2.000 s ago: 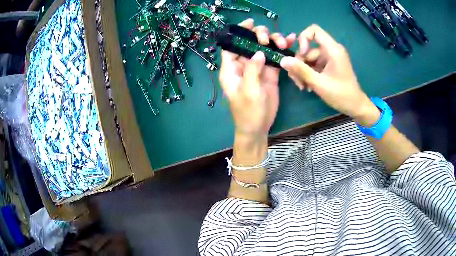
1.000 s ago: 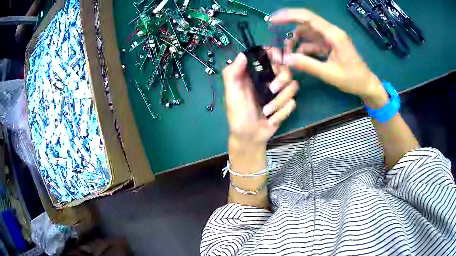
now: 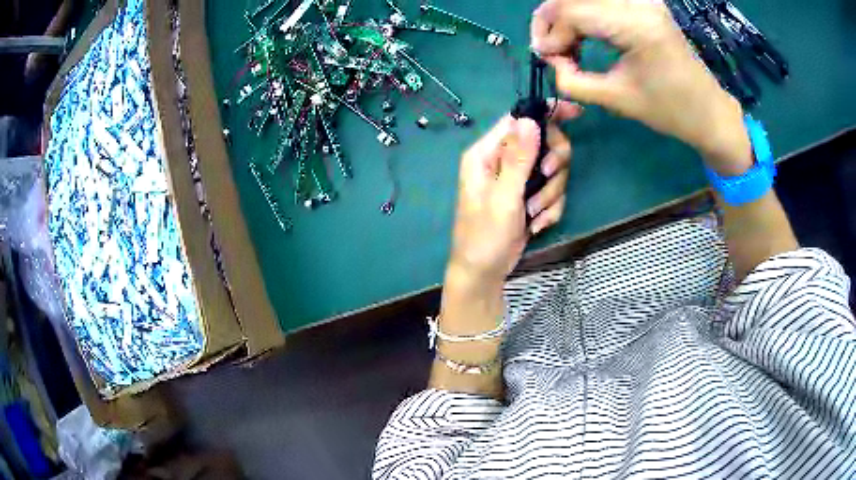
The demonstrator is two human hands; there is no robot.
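Observation:
My left hand (image 3: 496, 192), with white bracelets at the wrist, is closed around a black plastic housing (image 3: 532, 112). The housing stands nearly upright in the picture, its forked end towards the top. My right hand (image 3: 631, 70), with a blue band at the wrist, has thumb and fingertips bent together at the forked end. Whether they hold a wire or the prong tip cannot be told. The inside of the housing is hidden. A pile of green circuit boards with wires (image 3: 324, 84) lies left of my hands.
The green bench top (image 3: 375, 253) has its front edge before my striped shirt. An open brown carton (image 3: 221, 234) full of small white and light-blue pieces (image 3: 122, 206) stands at the left. Several black housings (image 3: 727, 37) lie at the upper right, partly behind my right hand.
My left hand has turned the housing from lying crosswise to nearly upright and moved it slightly right. My right hand has moved up to its forked end.

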